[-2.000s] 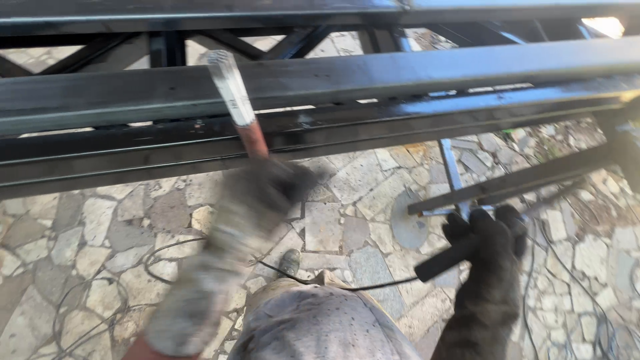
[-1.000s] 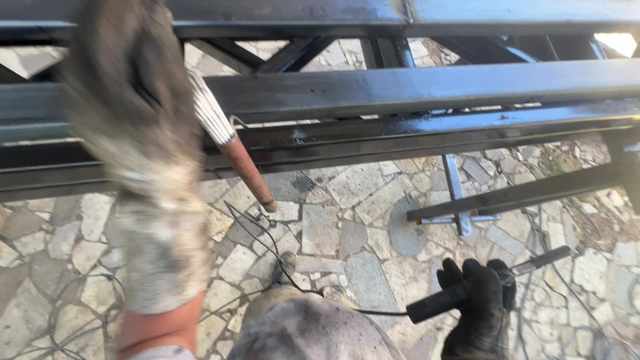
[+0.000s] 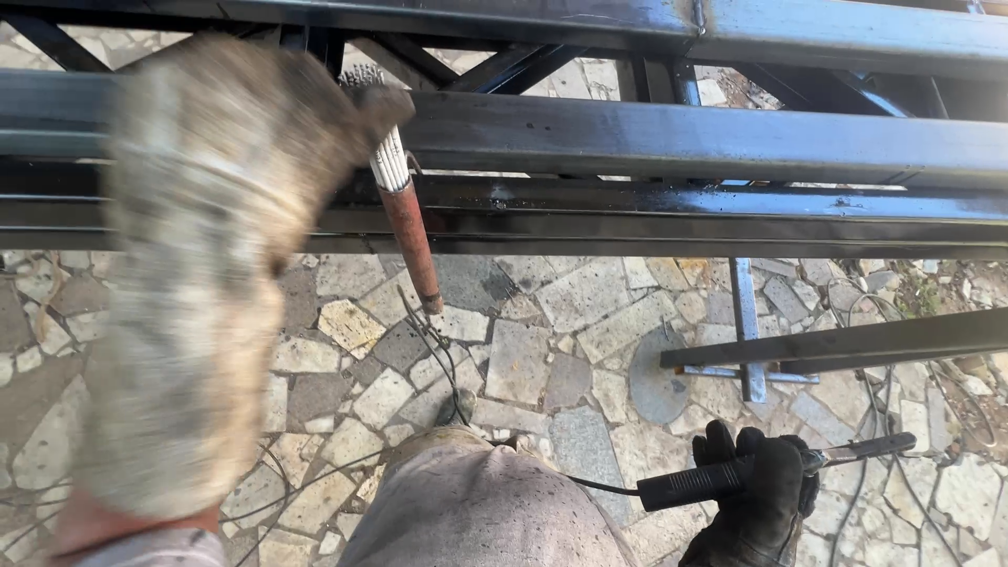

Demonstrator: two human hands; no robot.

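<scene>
My left hand [image 3: 260,118], in a worn, stained leather glove, is blurred at the upper left. Its fingertips reach the top of a bundle of white welding electrodes [image 3: 390,161]. The bundle stands in a rusty red tube holder [image 3: 411,240], which hangs tilted at the near side of the steel beams by a small hook. Whether the fingers close on any rod is not clear. At the lower right, my right hand [image 3: 748,488], in a dark glove, holds a welding electrode holder [image 3: 693,482] by its black handle. The metal jaw end points right, and a black cable leaves the handle's other end.
Long dark steel box beams [image 3: 630,138] with diagonal braces cross the upper view. A blue-grey metal bar [image 3: 746,331] and a dark steel bar [image 3: 850,342] lie low at the right. Thin cables [image 3: 315,480] run over the stone-paved ground [image 3: 512,354], around my feet.
Two seconds ago my left hand was at the lower end of the tube holder; it has since moved up to the rods' tops. My right hand still holds the electrode holder.
</scene>
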